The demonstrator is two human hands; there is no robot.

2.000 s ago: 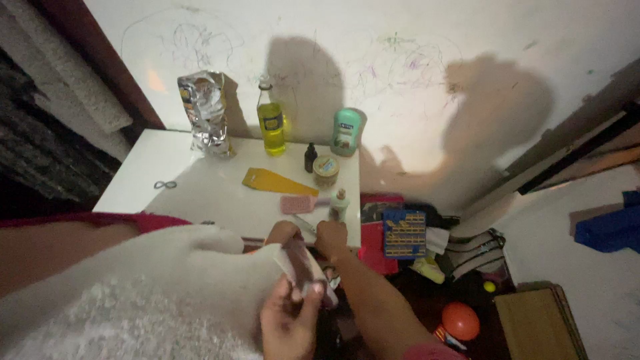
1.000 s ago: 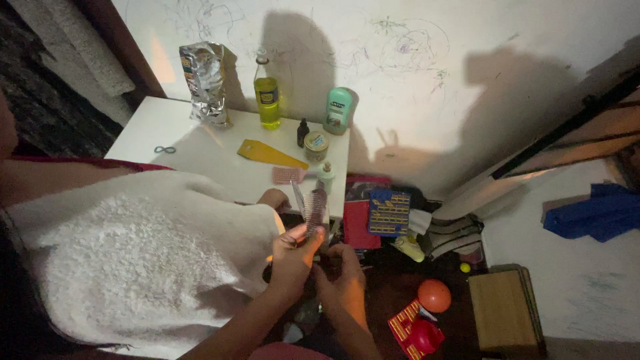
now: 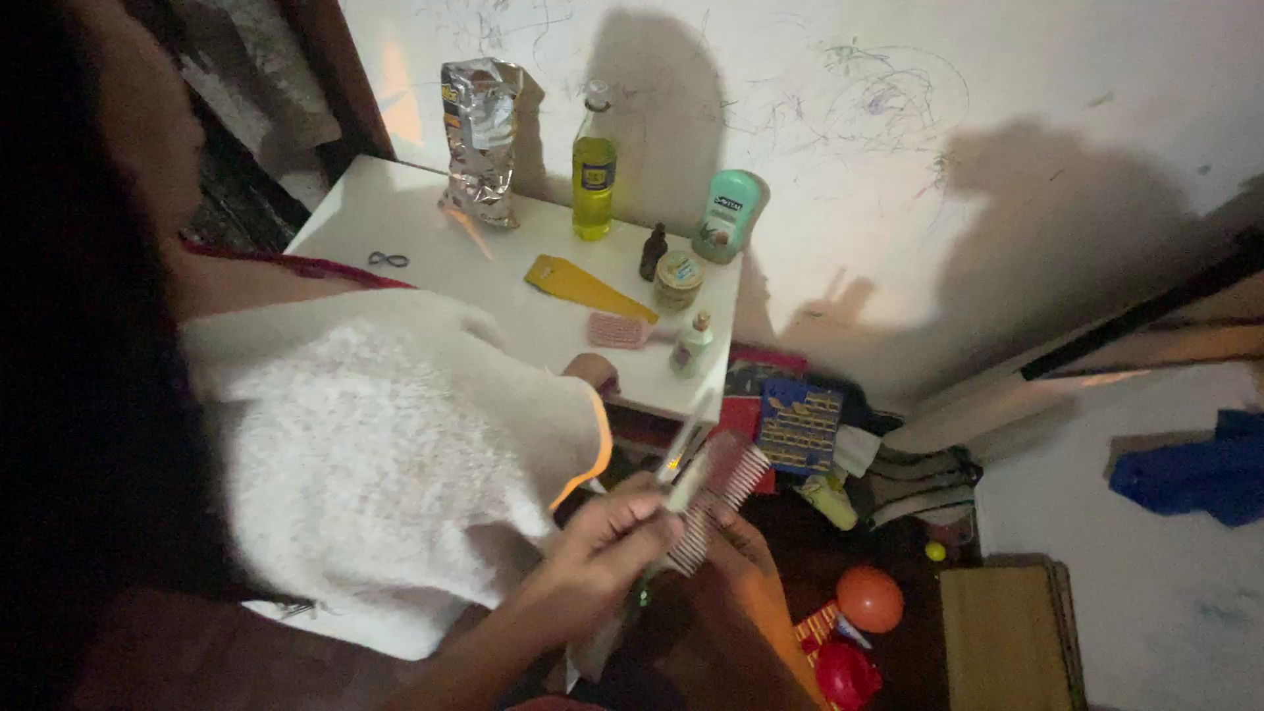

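Note:
My left hand point(image 3: 622, 533) grips a wide-toothed comb point(image 3: 726, 484), its teeth toward the lower right. A slim shiny pointed tool point(image 3: 688, 434), perhaps scissors, lies along the comb, near the fingers. My right hand point(image 3: 736, 543) is just behind the comb's teeth, partly hidden; its grip is unclear. To the left, a person with long dark hair point(image 3: 89, 346) has a white towel point(image 3: 365, 474) over the shoulders. That person's hand point(image 3: 592, 373) rests by the table edge. A pink brush point(image 3: 618, 331) and a small pump bottle point(image 3: 691, 346) are on the white table point(image 3: 454, 316).
On the table stand a foil bag point(image 3: 482, 148), a bottle of yellow liquid point(image 3: 593, 188), a green bottle point(image 3: 729, 217), a jar point(image 3: 678, 279) and a dark dropper bottle point(image 3: 653, 252), beside a yellow flat tool point(image 3: 588, 286). Balloons point(image 3: 869, 598) and a wooden board point(image 3: 1002, 632) lie lower right.
The comb, upright a second ago, now tilts with its teeth showing at the lower right. The dark hair fills more of the left side. The view has shifted.

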